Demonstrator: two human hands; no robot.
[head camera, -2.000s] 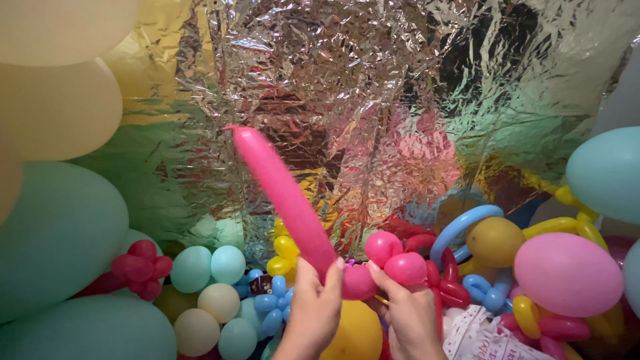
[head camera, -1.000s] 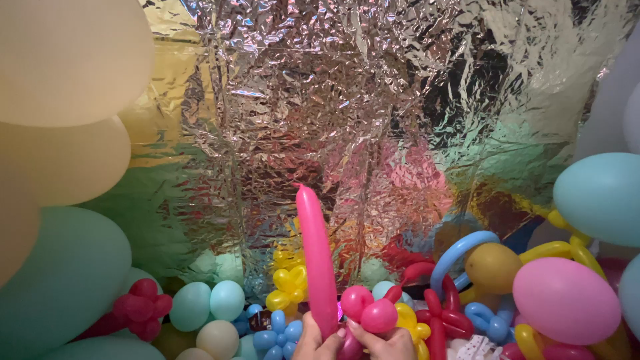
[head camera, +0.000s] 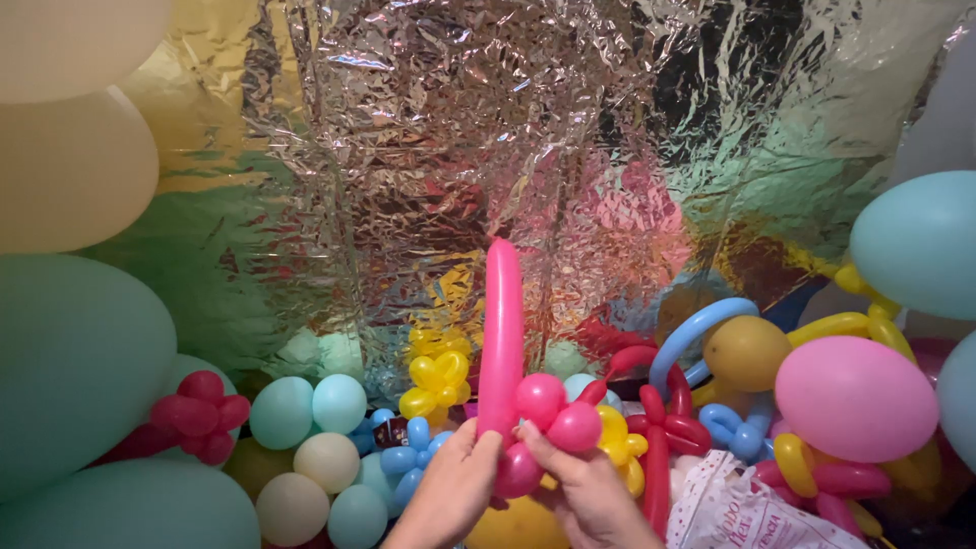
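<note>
A pink modelling balloon (head camera: 501, 335) stands nearly upright at the centre, its long straight part rising to a thin tip. My left hand (head camera: 457, 480) grips it near the lower end of that straight part. Several short round bubbles (head camera: 540, 399) are twisted at its base, to the right and below. My right hand (head camera: 583, 488) holds the balloon among these bubbles, thumb against the twist. The fingers of both hands are partly hidden behind the balloon.
Crinkled metallic foil (head camera: 473, 152) hangs behind. Large teal balloons (head camera: 76, 374) and cream ones (head camera: 69, 168) crowd the left. At right lie a pink balloon (head camera: 855, 399), red twisted balloons (head camera: 657, 457), a blue curved balloon (head camera: 698, 324) and a printed plastic bag (head camera: 751, 507). Yellow flower-shaped balloons (head camera: 436, 381) sit behind my hands.
The long part of the pink balloon leaned to the left two seconds ago and now stands nearly upright. Both hands remain on the balloon.
</note>
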